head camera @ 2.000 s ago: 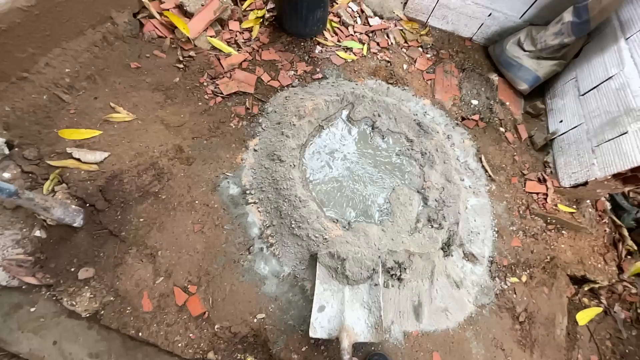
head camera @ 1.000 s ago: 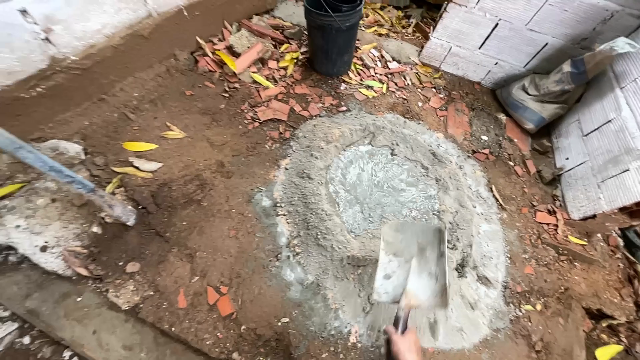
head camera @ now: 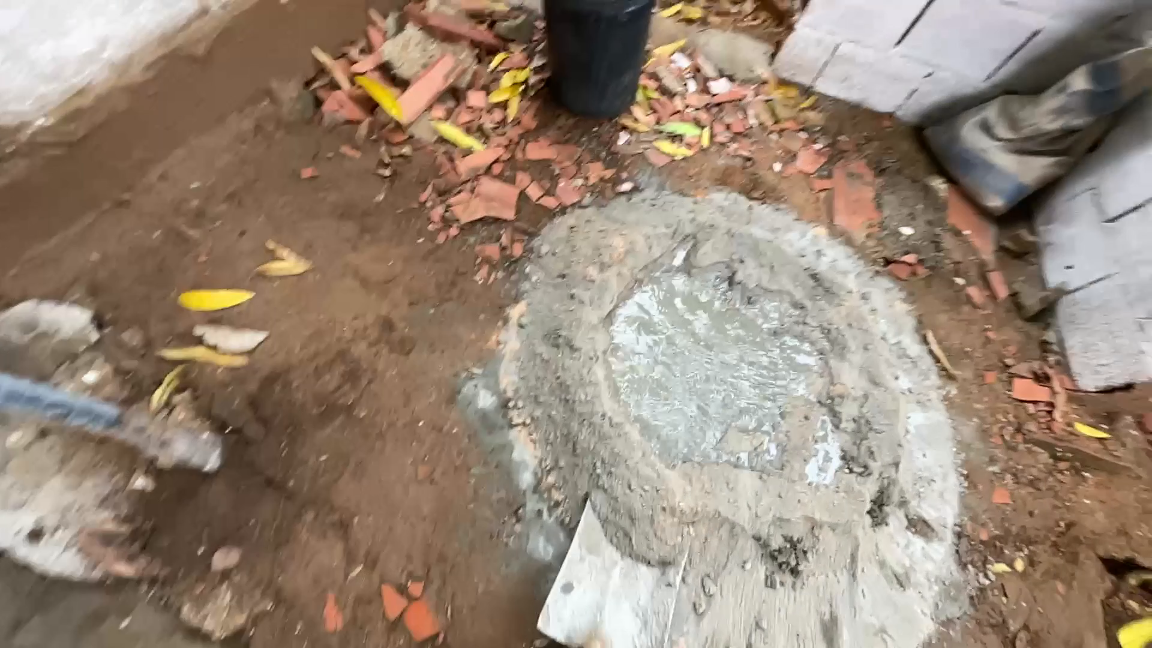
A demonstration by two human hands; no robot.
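Neither of my hands shows in the head view. The metal blade of a shovel [head camera: 612, 585] lies at the bottom edge, against the lower left side of a round heap of grey cement mix [head camera: 576, 360]; its handle is out of the frame. Water [head camera: 711, 360] with a pale, streaky surface fills the hollow in the middle of the heap. The wet mix forms a raised ring around it, with a smooth, scraped slope at the bottom.
A black bucket [head camera: 598, 54] stands behind the heap among broken red tile pieces [head camera: 486, 200] and yellow leaves. A dirty sack [head camera: 1008, 144] leans by pale blocks [head camera: 1102, 288] at right. A blue-grey bar [head camera: 58, 400] reaches in from the left over a concrete lump [head camera: 54, 504].
One second ago a hand held the shovel over the near part of the heap. Now the blade is lower, at the heap's lower left edge, and the hand is out of view.
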